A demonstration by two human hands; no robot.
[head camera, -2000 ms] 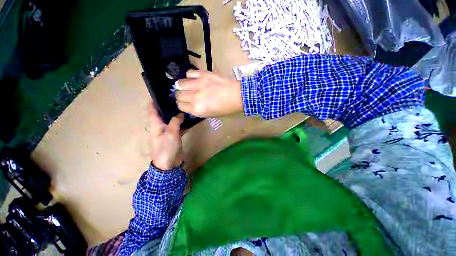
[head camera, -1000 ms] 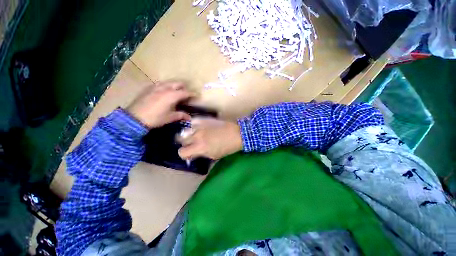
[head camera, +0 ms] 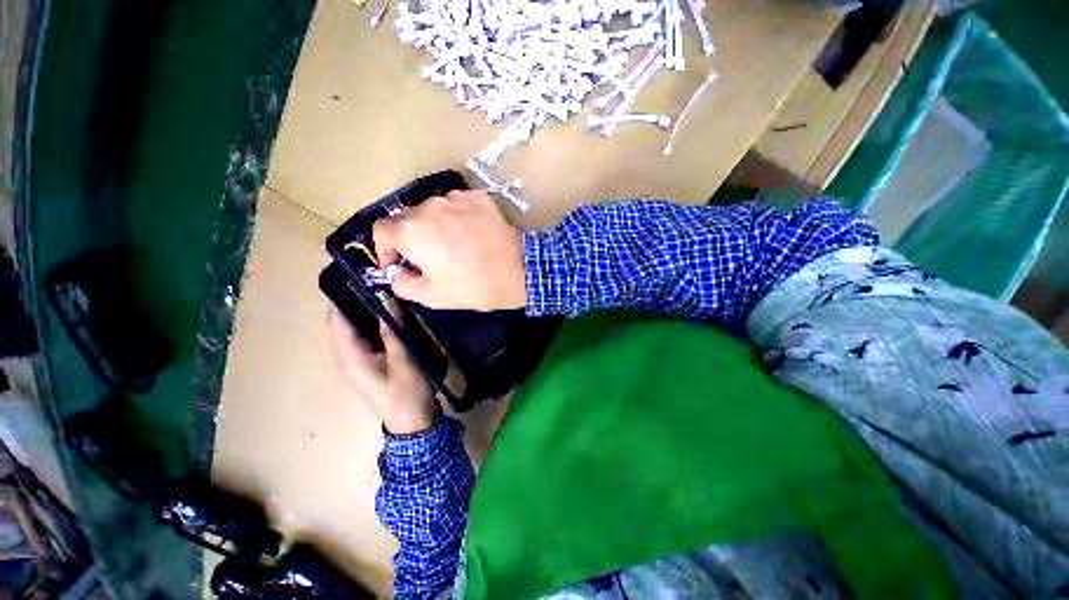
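Note:
A black housing (head camera: 487, 352) lies tilted in front of me, its open side up, with a black frame along its left side. My left hand (head camera: 393, 375) holds it from below at its left edge. My right hand (head camera: 457, 252) reaches into its upper end, with the fingertips pinching a small white piece (head camera: 381, 275), perhaps the end of a connector lead. Thin orange strands show beside the fingertips. The right hand hides much of the inside. A large pile of white connector leads (head camera: 539, 53) lies beyond the housing, with a few loose ones nearer.
Black glossy units (head camera: 217, 516) stand at the lower left bench edge, and more lie on the dark green belt (head camera: 141, 176). A translucent green bin (head camera: 996, 152) is at the upper right, beside cardboard edges (head camera: 873, 106). Brown cardboard (head camera: 340, 100) covers the bench.
The left hand has moved from the housing's far side to below its left edge. The housing is now turned, its open inside showing. The right hand is inside its upper end. The view has shifted.

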